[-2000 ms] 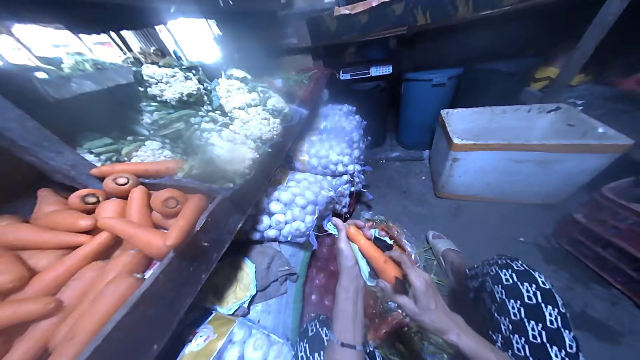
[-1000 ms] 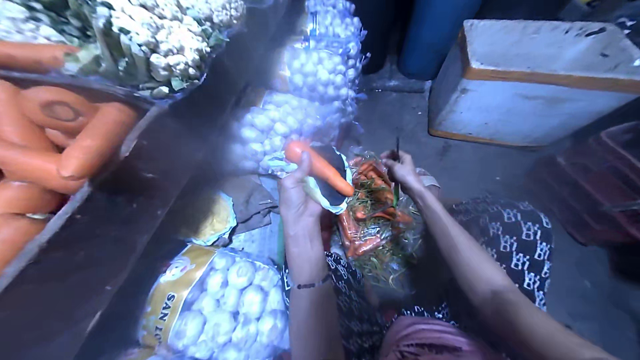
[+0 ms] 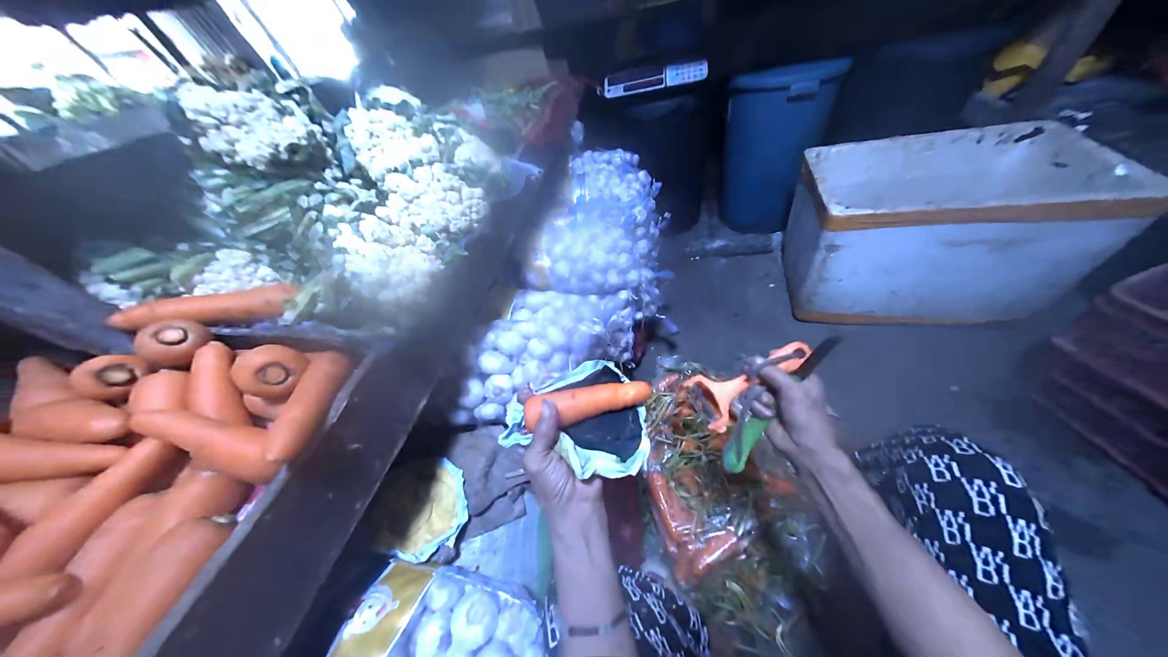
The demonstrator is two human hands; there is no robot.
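Note:
My left hand [image 3: 561, 465] holds an orange carrot [image 3: 589, 402] by its thick end, above a dark opening ringed with light blue plastic [image 3: 593, 467]. To its right, my right hand [image 3: 792, 406] grips a knife with a dark blade [image 3: 817, 358] and what looks like a green handle [image 3: 745, 444]. An orange piece, too blurred to name surely, lies by the right fingers. Below and between the hands is a clear plastic bag of carrots [image 3: 675, 516] with green and brown trimmings [image 3: 693, 447] over it.
Carrots [image 3: 210, 411] fill a wooden bin at left, with cauliflower [image 3: 411, 201] behind. Bags of white bulbs [image 3: 593, 246] line its side. Beyond stand a digital scale [image 3: 655, 79], a blue barrel [image 3: 780, 146] and a white foam box [image 3: 958, 265]. Stacked crates [image 3: 1118, 365] are at right.
The carrot in my left hand has turned to lie nearly level. My right hand, lower over the bag a second ago, is now raised beside it with the knife. The view has swung up.

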